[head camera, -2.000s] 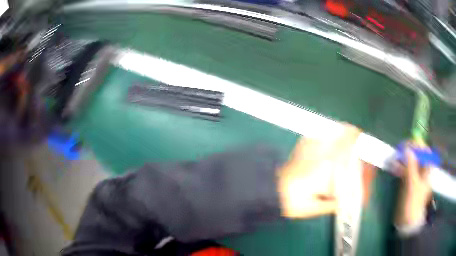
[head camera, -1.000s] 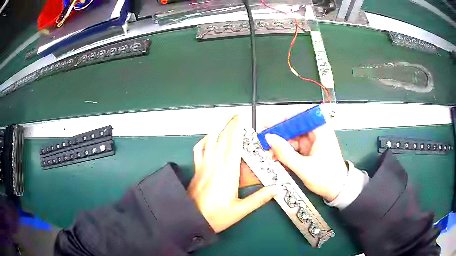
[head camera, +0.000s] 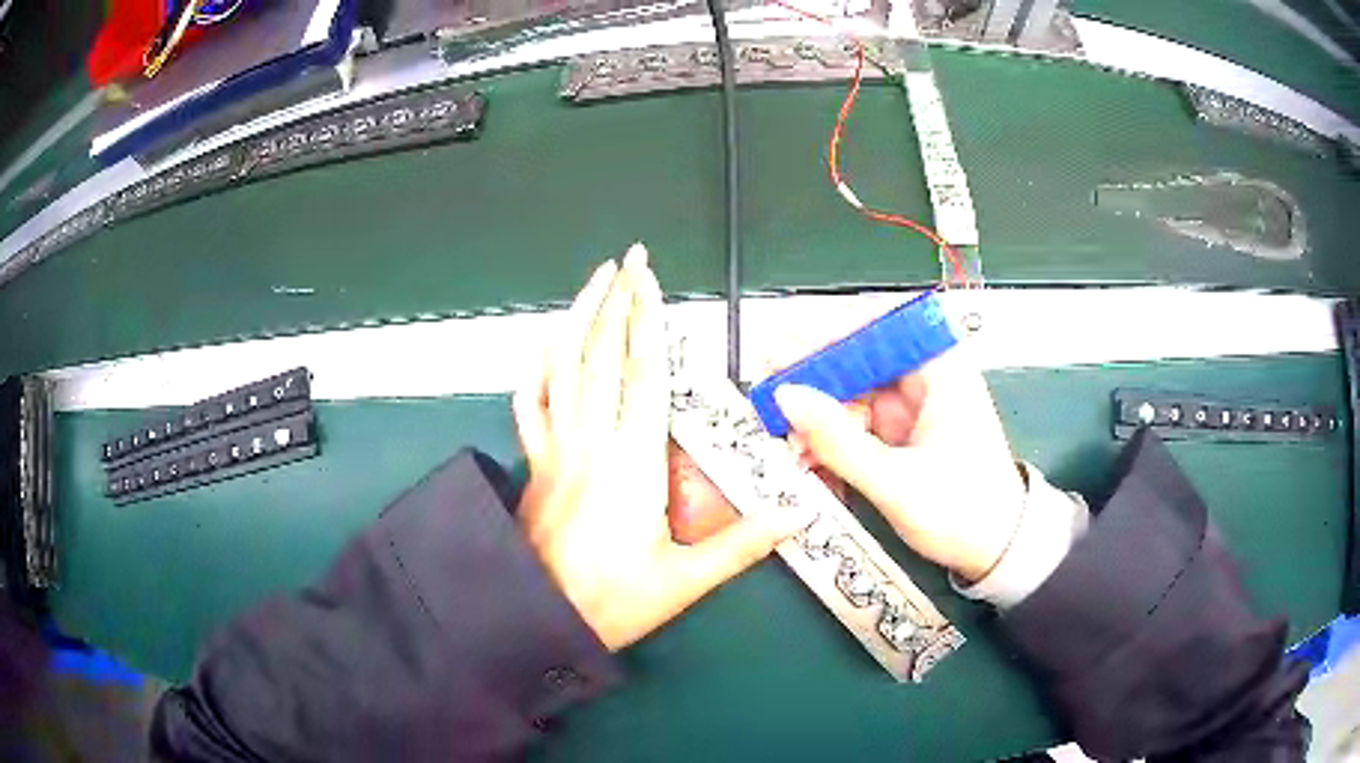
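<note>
A narrow grey-silver module strip (head camera: 858, 570) with zigzag leads lies diagonally, back side up, over a red-brown block (head camera: 698, 499). My left hand (head camera: 619, 492) lies along the strip's upper left side, its thumb across the strip and its fingers pointing away; it steadies the strip. My right hand (head camera: 932, 477) holds a blue taped probe (head camera: 858, 362) between thumb and fingers. The probe's lower left end is at the strip; whether its tips touch is hidden. A thin red wire (head camera: 838, 149) runs near the probe's upper end.
Black strips with pale dots lie left (head camera: 209, 435) and right (head camera: 1231, 418). Grey strips (head camera: 358, 134) lie on the far section. A black cable (head camera: 732, 194) runs from the back. A white rail (head camera: 433, 346) crosses the bench. A labelled strip (head camera: 940, 157) lies beyond the probe.
Since one second ago, the strip and both hands have shifted slightly left and up in the picture. The probe stays in my right hand. The blurred view of two seconds ago faced further left.
</note>
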